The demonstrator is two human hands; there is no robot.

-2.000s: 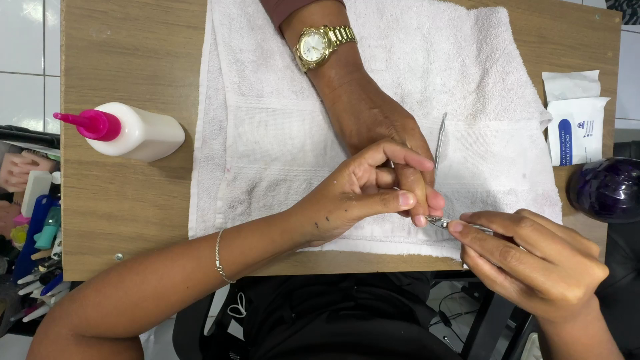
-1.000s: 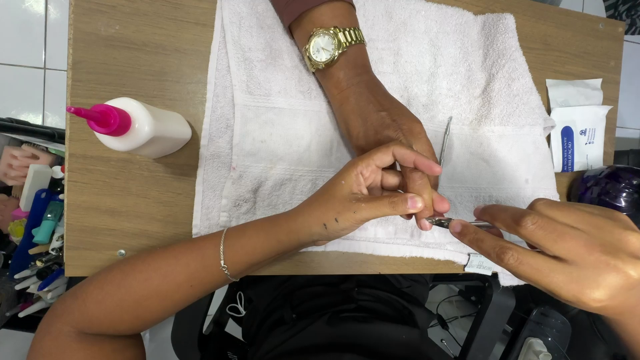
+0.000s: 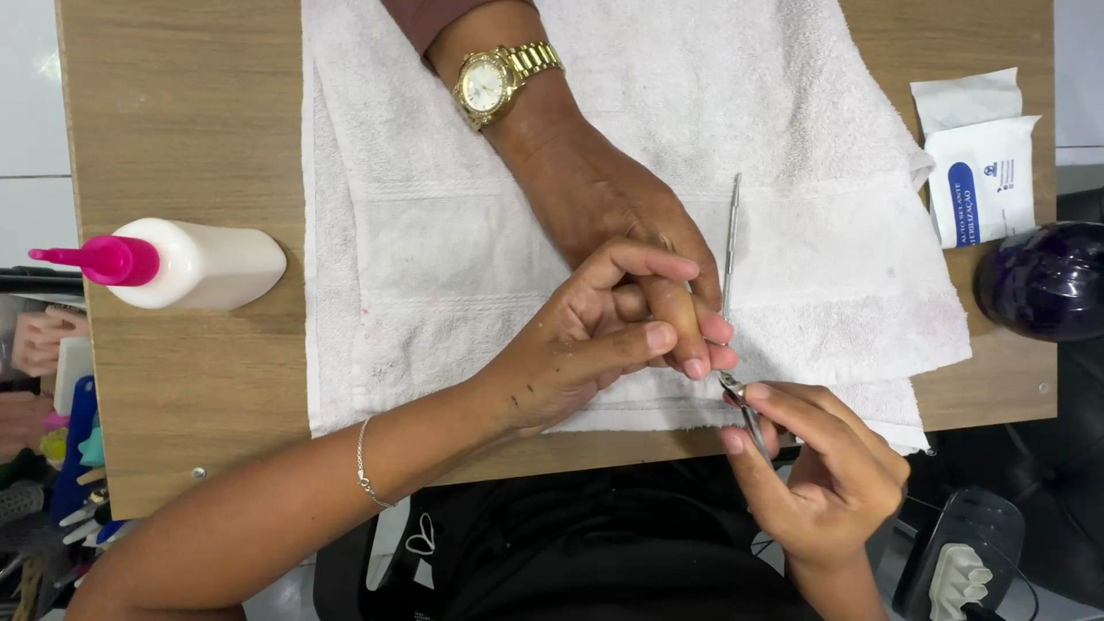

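My left hand (image 3: 595, 336) holds a finger of another person's hand (image 3: 625, 207), thumb on one side and fingertips on the other. That person wears a gold wristwatch (image 3: 486, 84). In my right hand (image 3: 819, 457) is a pair of metal cuticle nippers (image 3: 748, 418), gripped between thumb and fingers, its jaws just below and right of the held fingertip; whether they touch it I cannot tell. A slim metal manicure tool (image 3: 731, 250) lies on the white towel (image 3: 414, 259) beside the hands, its lower end hidden behind my fingers.
A white bottle with a pink nozzle (image 3: 203, 263) is on the wooden table (image 3: 190, 371) at left. At right are white paper pouches (image 3: 983, 181) bearing writing and a dark, glossy round object (image 3: 1044, 280). Containers of mixed supplies (image 3: 69, 448) sit by the left edge.
My right hand has shifted its pose with the nippers, its thumb now below the handles, and the jaws are slightly off the fingertip. My left hand keeps its hold on the finger.
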